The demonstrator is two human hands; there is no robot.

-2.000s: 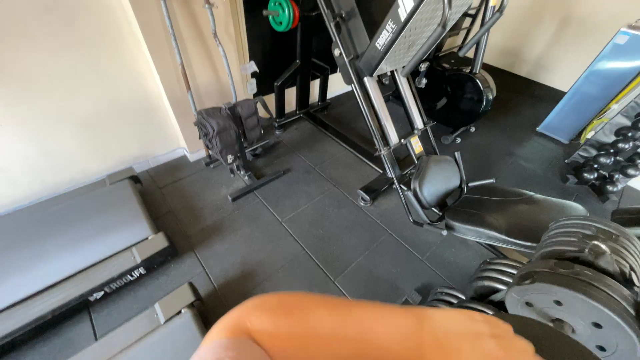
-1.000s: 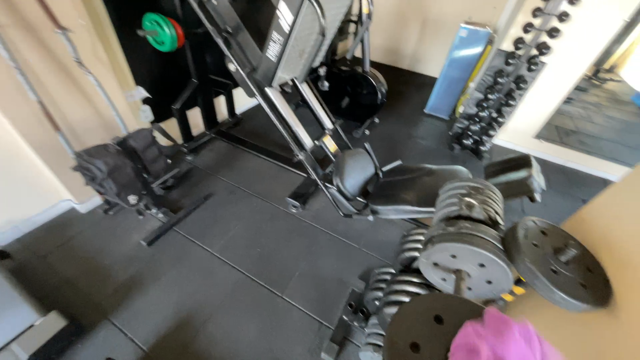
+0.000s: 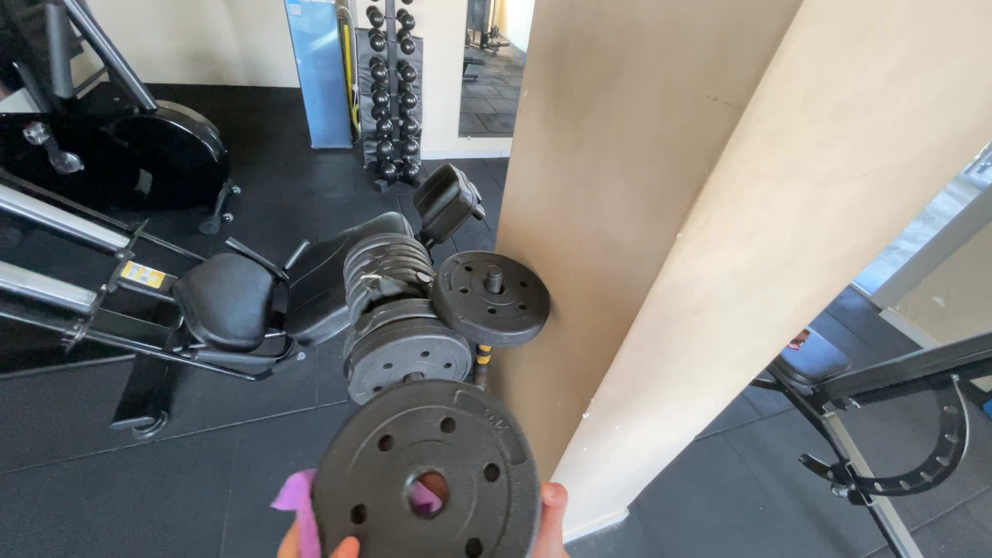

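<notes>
A black weight plate with a center hole and smaller holes is held up at the bottom middle. My left hand grips its left edge, with a purple cloth beside the fingers; a bit of purple also shows through the center hole. My right hand grips the plate's right edge, mostly hidden behind it. Just beyond stand a row of stacked weight plates, a larger grey plate facing me, and another plate lying on an upright peg.
A beige pillar rises close on the right. To the left are a leg press machine with a black padded headrest and an exercise bike. A dumbbell rack stands at the back; an adjustable bench frame is at the far right.
The view has swung right to the pillar. A weight plate is now raised between both hands; one second ago a purple cloth was near the plates at the bottom.
</notes>
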